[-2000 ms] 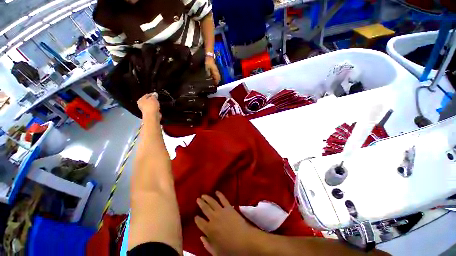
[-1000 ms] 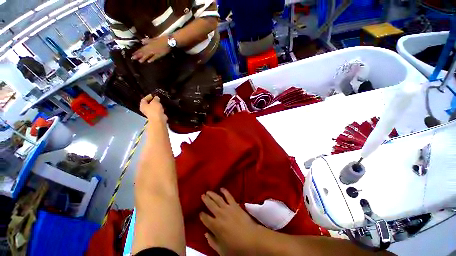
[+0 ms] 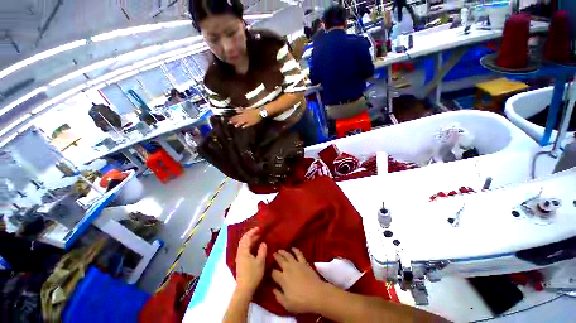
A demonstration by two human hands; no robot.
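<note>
A dark red garment panel lies bunched on the left part of the white machine table, with a white patch showing at its right. My left hand rests on the cloth near its left edge, fingers spread. My right hand lies flat on the cloth beside it, fingers spread. Neither hand visibly grips anything. The white sewing machine head stands right of the cloth. The cloth's right edge runs towards the needle area, whose details are too small to tell.
A person stands behind the table's left end holding a dark brown garment. Cut red pieces lie in the white trough. A flat dark rectangle lies below the machine arm. Thread cones stand upper right.
The view has tilted up. My left hand has let go of the brown garment and come back onto the red cloth. My right hand stays on the cloth.
</note>
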